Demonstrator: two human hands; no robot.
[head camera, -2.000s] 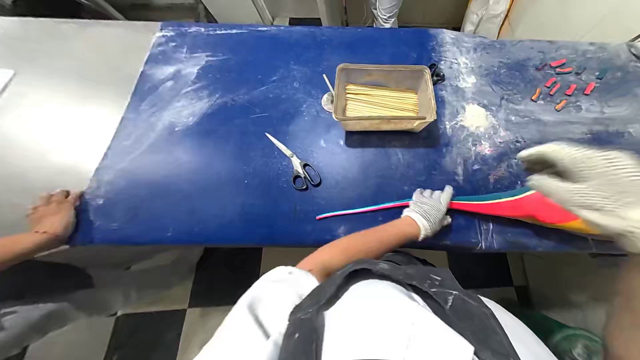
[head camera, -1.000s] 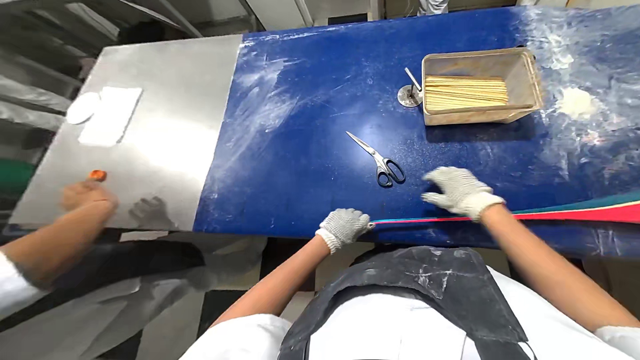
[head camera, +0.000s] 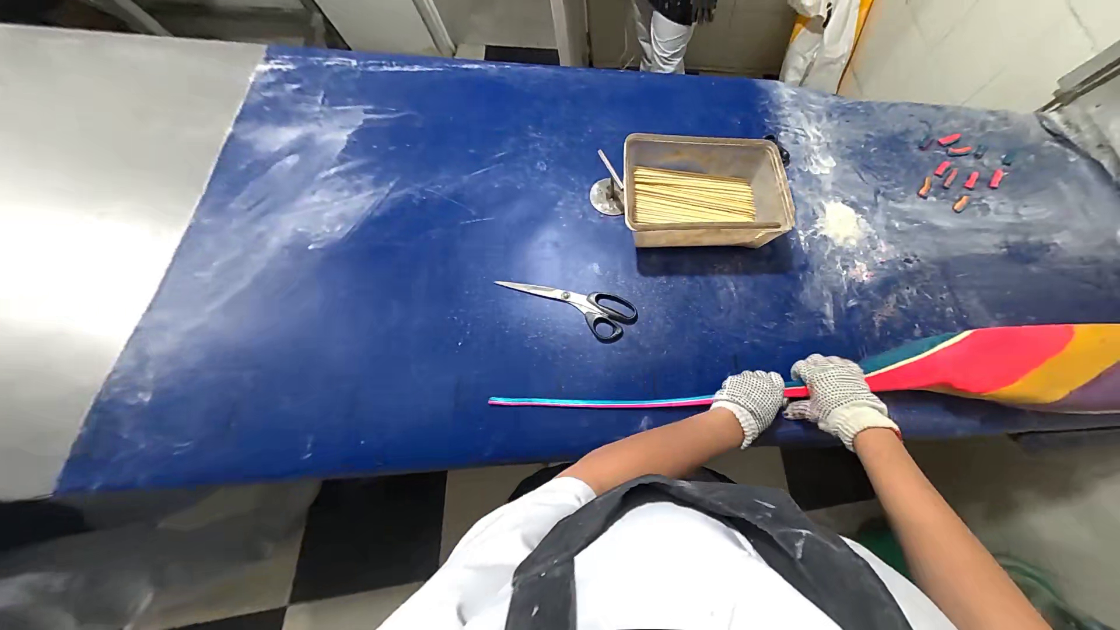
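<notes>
A striped candy mass (head camera: 1006, 363) in red, yellow, green and purple lies along the table's near edge at the right and tapers to the left. Gloved in dotted white knit, my right hand (head camera: 836, 394) grips its narrow neck. My left hand (head camera: 751, 402), in a matching glove, is closed round the strand close beside it. From there a thin pink and blue candy rope (head camera: 595, 403) runs left, nearly straight, on the blue surface. Scissors with black handles (head camera: 582, 306) lie beyond the rope, their slim blades pointing left.
Behind the scissors, a plastic bin (head camera: 713, 236) holds thin wooden sticks (head camera: 691, 197); a metal disc with a rod (head camera: 607, 197) stands beside it. White powder (head camera: 842, 224) and small coloured candy pieces (head camera: 971, 180) lie farther right. A steel tabletop (head camera: 105, 201) adjoins at left. A person's legs (head camera: 665, 42) show beyond the table.
My left hand has gone from the rope's left end to near my right hand, which now grips the neck. The other person's hand at the left is out of view. The view has turned right.
</notes>
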